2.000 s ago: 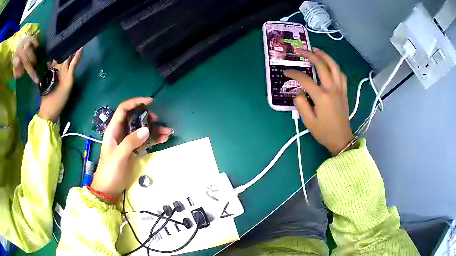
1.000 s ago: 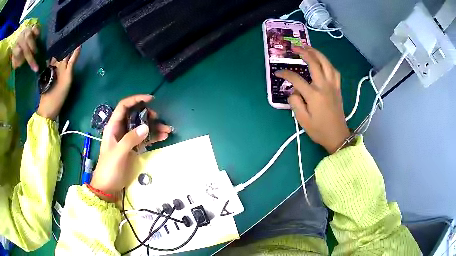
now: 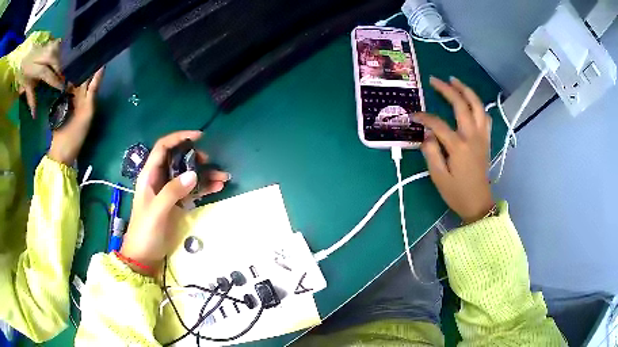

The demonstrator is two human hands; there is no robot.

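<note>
My left hand (image 3: 157, 193) holds a small dark glossy unit (image 3: 181, 160) between thumb and fingers, above the green mat. My right hand (image 3: 462, 150) is at the lower right of the smartphone (image 3: 388, 88), fingers apart, a fingertip at the screen's lower right edge. The phone lies flat, its screen lit with a picture and green bubble above and a dark keypad below. A white charging cable (image 3: 401, 203) runs from its lower end. My left fingers partly hide the unit.
Pale yellow paper (image 3: 271, 210) lies under a white power strip (image 3: 308, 261) and black leads (image 3: 237, 337). Left are a loose round part (image 3: 135, 157) and a blue marker pen (image 3: 116, 220). Black foam trays (image 3: 223, 54) stand behind. A neighbour's hand (image 3: 76, 122) holds a round black unit (image 3: 61, 110).
My right hand has moved right and down from over the keypad to the phone's lower right edge. My left hand still holds the unit, almost unmoved. The neighbour's fingers have shifted.
</note>
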